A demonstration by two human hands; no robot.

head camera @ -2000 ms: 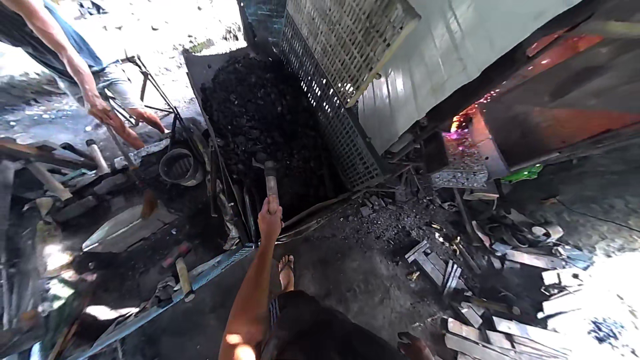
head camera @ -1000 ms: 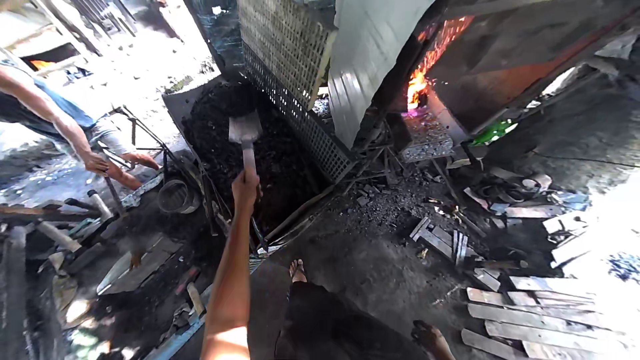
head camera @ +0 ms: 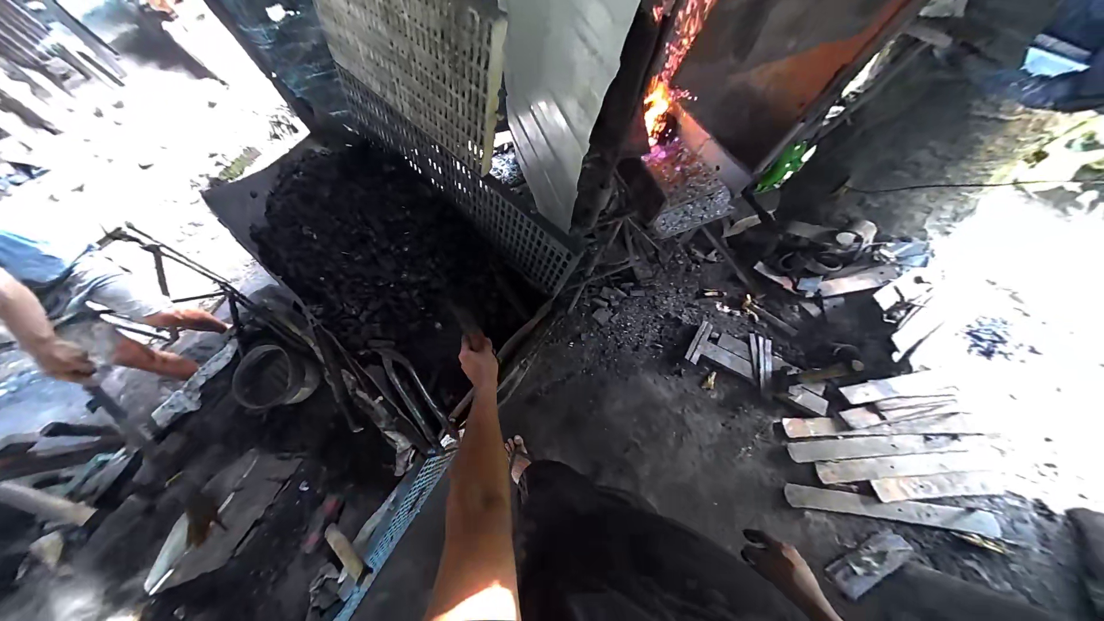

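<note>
My left hand (head camera: 479,360) grips the handle of a small shovel (head camera: 464,317), whose blade is hard to make out against the black charcoal (head camera: 362,233) in the bin at upper centre. My right hand (head camera: 776,556) hangs low at right of my dark clothing, its blackened fingers slightly apart and nothing seen in them. Perforated panels (head camera: 517,228) line the bin's far side. Beyond them a fire (head camera: 660,108) burns with sparks beside metal sheeting (head camera: 565,95).
At left, another person's hand (head camera: 69,360) holds a tool, near a round container (head camera: 274,377). A blue perforated strip (head camera: 410,496) lies beside my left arm. Flat pieces (head camera: 897,448) lie in rows on the ground at right. Scraps (head camera: 733,354) and a hammer-like tool (head camera: 345,552) lie about.
The shovel's pale blade, seen raised over the bin one second ago, is now low and hardly visible against the charcoal. My left hand stays on its handle.
</note>
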